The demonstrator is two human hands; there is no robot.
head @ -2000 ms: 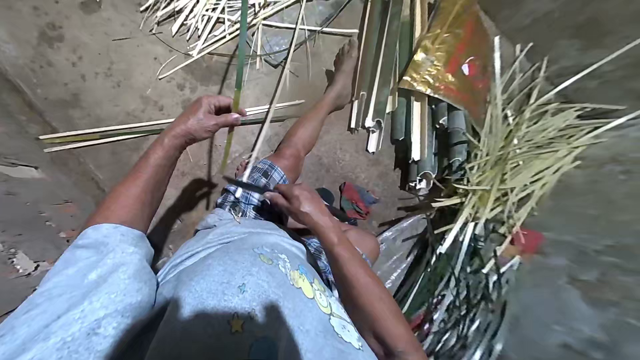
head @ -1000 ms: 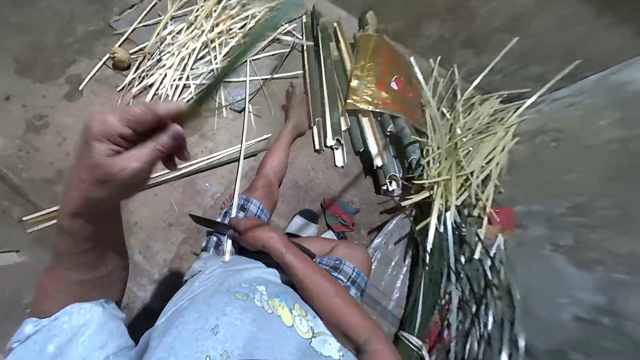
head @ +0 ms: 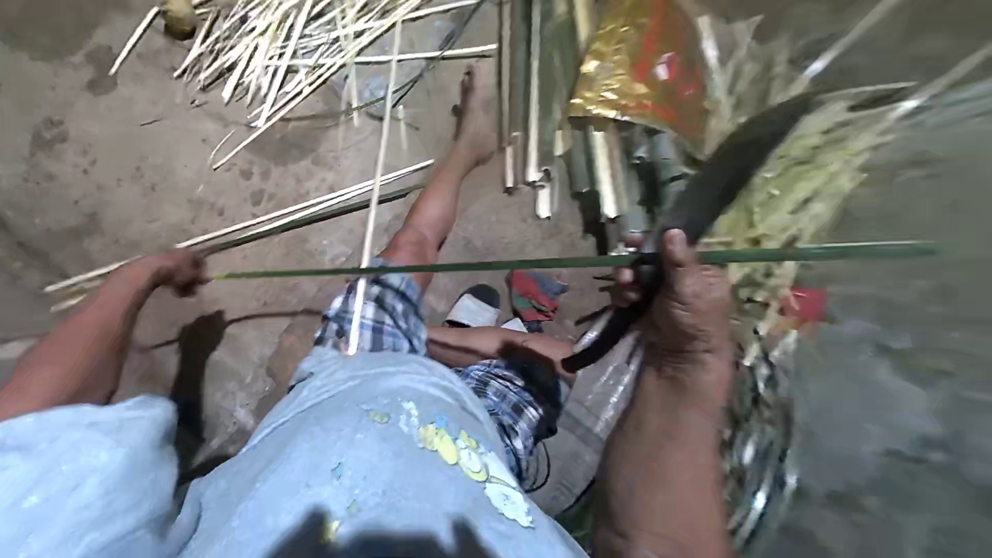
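Observation:
My left hand (head: pixel 180 271), at the left, pinches one end of a long green bamboo strip (head: pixel 480 266) that runs level across my lap. On the right my right hand (head: pixel 682 287) grips the handle of a dark, curved knife (head: pixel 736 167), its blurred blade pointing up and right. The green strip passes at the right thumb and goes on beyond that hand; whether the fingers press it against the knife I cannot tell. A pale bamboo strip (head: pixel 377 178) stretches upward from my lap and passes the green one near the plaid shorts.
Pale split strips (head: pixel 271 62) lie piled on the floor at the top left. Split bamboo lengths (head: pixel 533 101) and a gold-and-red foil bag (head: pixel 639 70) are ahead. Thin shavings (head: pixel 814 186) heap at the right. A red and green cloth (head: pixel 535 294) lies beside my leg.
My right hand has moved from my lap out to the right with the knife. My left hand has moved lower, and the green strip now lies level between both hands.

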